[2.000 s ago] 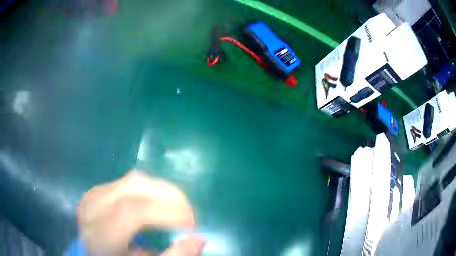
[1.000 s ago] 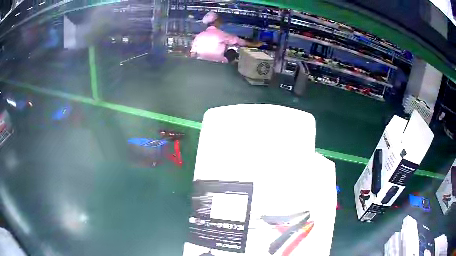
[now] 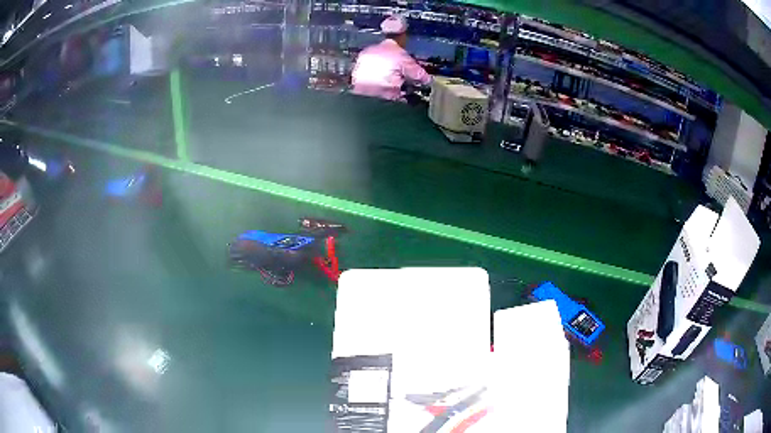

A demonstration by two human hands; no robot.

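A white retail carton (image 3: pixel 418 338) with open flaps stands large at the lower middle, cut off by the bottom edge. A dark printed panel and a picture of red and black clips show on it. A blue and black battery tester (image 3: pixel 275 243) with red and dark leads lies left of it. Another tester (image 3: pixel 569 313) lies just right of it, partly behind its flap. Neither of my hands is in view; whether one holds the carton below the edge is hidden.
An open carton (image 3: pixel 689 296) stands at right near flat cartons (image 3: pixel 702 414). More testers lie at far left (image 3: pixel 127 184) and far right (image 3: pixel 729 353). A green line (image 3: pixel 406 221) crosses the bench. Beyond are a person in pink (image 3: pixel 382 71), a beige box-shaped machine and shelves.
The hand seen two seconds ago is gone from view. The view has lifted toward the room. Since one second ago, the large carton sits lower and looks smaller, uncovering a tester at its right.
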